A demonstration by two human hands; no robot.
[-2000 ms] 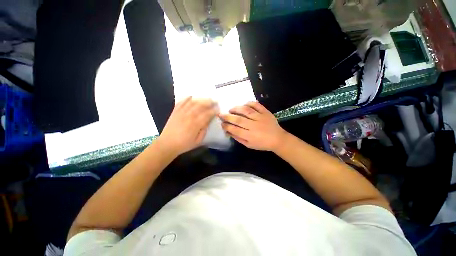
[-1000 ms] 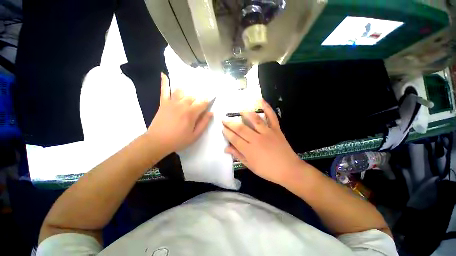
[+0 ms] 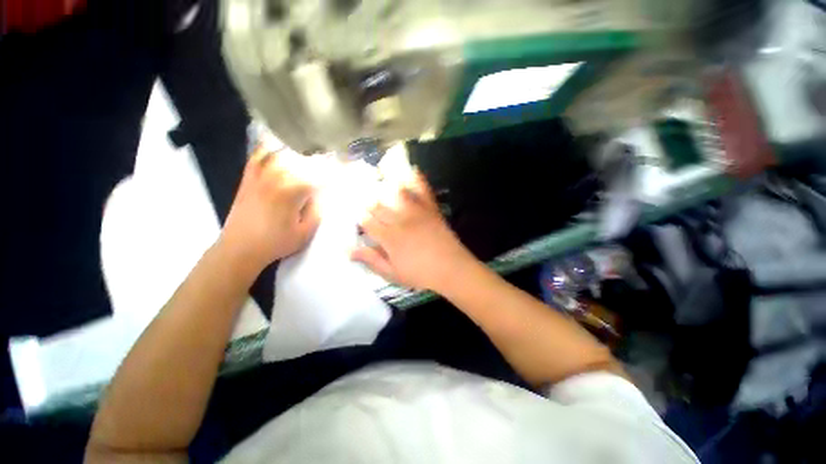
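Observation:
A light panel (image 3: pixel 319 304) lies under the machine head and hangs over the table edge towards me. My left hand (image 3: pixel 270 210) presses flat on its left side, close to the needle area. My right hand (image 3: pixel 405 231) rests on its right side with the fingers bent. The sewing machine (image 3: pixel 362 82) is right above my fingertips; glare hides the presser foot and needle. Black cloth (image 3: pixel 507 177) lies to the right under the machine arm. The picture is blurred.
Black panels (image 3: pixel 63 181) and a white piece (image 3: pixel 158 236) lie left of my left hand. A folded black-and-white strip (image 3: pixel 619 195) hangs at the table edge on the right. Clear bottles (image 3: pixel 572 279) are below it. The green table edge (image 3: pixel 543 248) runs in front.
The view has swung, so the machine appears further left. Both hands have moved up close to the machine head with the light panel; its lower end still hangs over the edge.

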